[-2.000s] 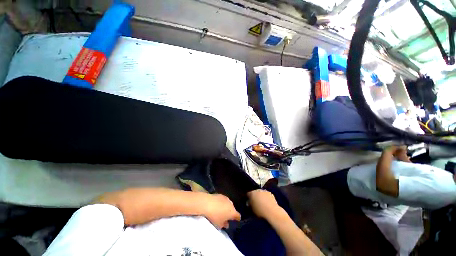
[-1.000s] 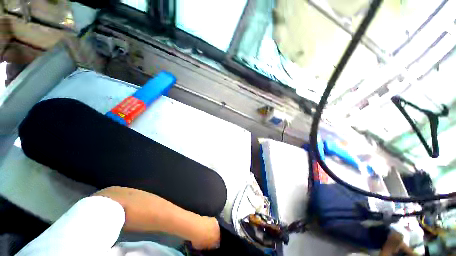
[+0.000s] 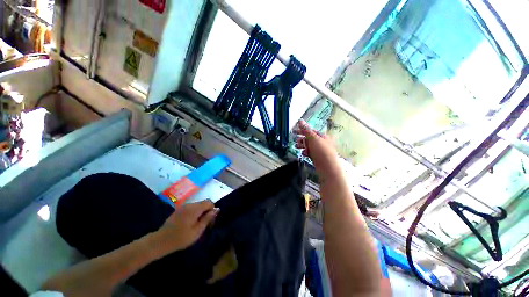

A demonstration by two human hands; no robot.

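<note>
A dark denim garment [image 3: 261, 232] is held up in front of me, its upper edge stretched slantwise between my hands. A tan patch [image 3: 224, 265] shows on its lower part. My left hand [image 3: 194, 223] grips the upper edge at the garment's left side. My right hand [image 3: 315, 145] is raised at the garment's upper right corner, just right of the black hangers; the corner is at its lower fingers, while other fingers point up. The fingertips are blurred. The black padded board [image 3: 110, 212] lies behind and left of the garment, which hides much of it.
Several black hangers [image 3: 249, 81] hang on a rail before the window. Behind the board are the white padded table [image 3: 133, 162] and a blue bar [image 3: 209, 169] with a red label. A black hose [image 3: 413, 223] curves at the right, near a single hanger [image 3: 493, 232]. A grey panel [image 3: 69, 154] borders the left.
The view has swung up and left to the window and hangers. The dark garment has come up from low beside the board. Both hands are now raised at its upper edge.
</note>
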